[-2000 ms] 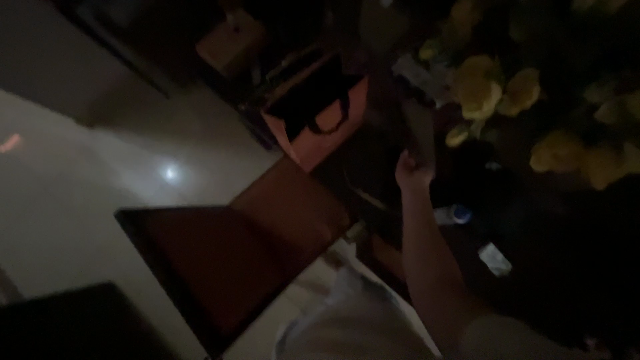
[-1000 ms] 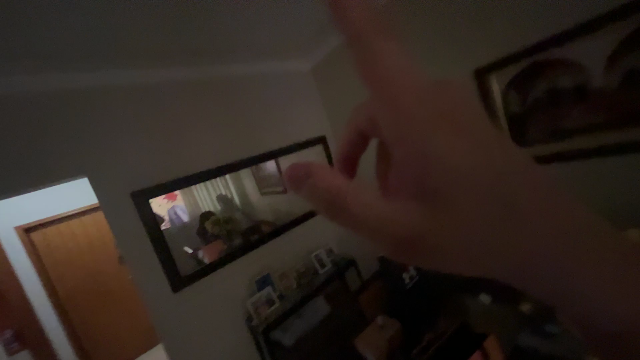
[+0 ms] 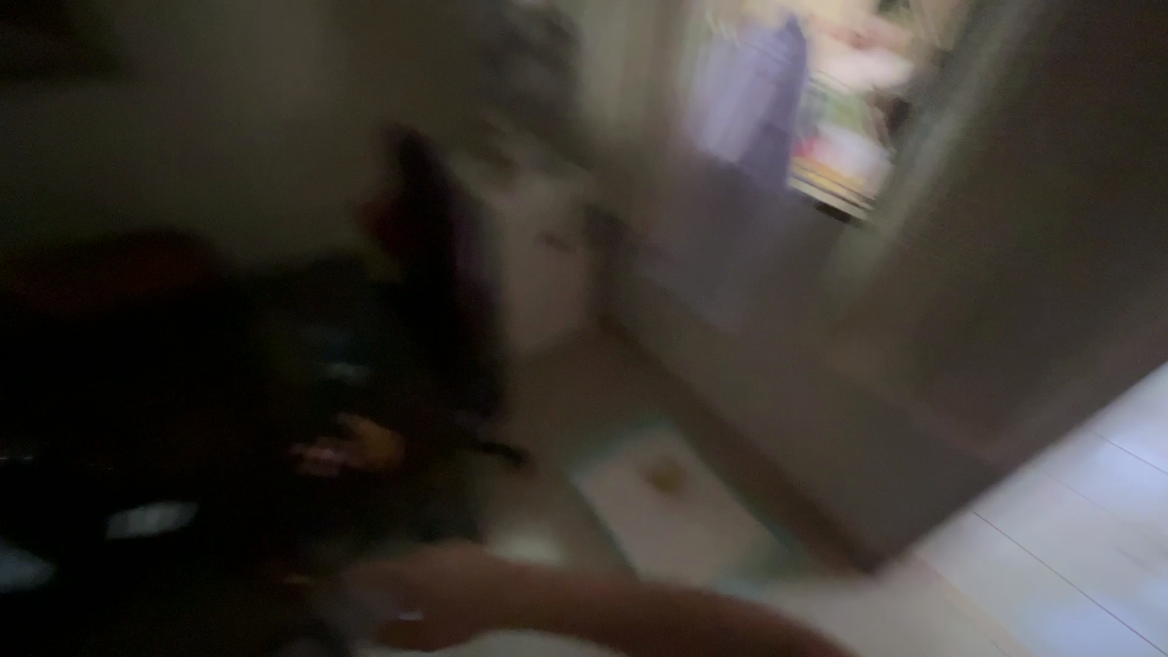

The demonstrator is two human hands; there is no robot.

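The head view is dark and badly blurred. A forearm crosses the bottom from the right, and my right hand (image 3: 415, 589) is at its end, low and left of centre. Its fingers fade into the dark, beside a greyish blurred shape (image 3: 351, 611); whether they grip it I cannot tell. My left hand does not show. Above the hand, a small orange and pink thing (image 3: 351, 447) lies on a dark surface, too smeared to name.
A pale mat with a teal edge (image 3: 675, 502) lies on the floor beyond my forearm. Light floor tiles (image 3: 1086, 511) show at the lower right. A wall (image 3: 776, 365) stands beyond the mat, with a purplish cloth (image 3: 744, 100) hanging near a bright opening.
The view has swung from the wall mirror down to the floor and a dark surface. My right hand, raised large before the camera a second ago, is now low in the view.
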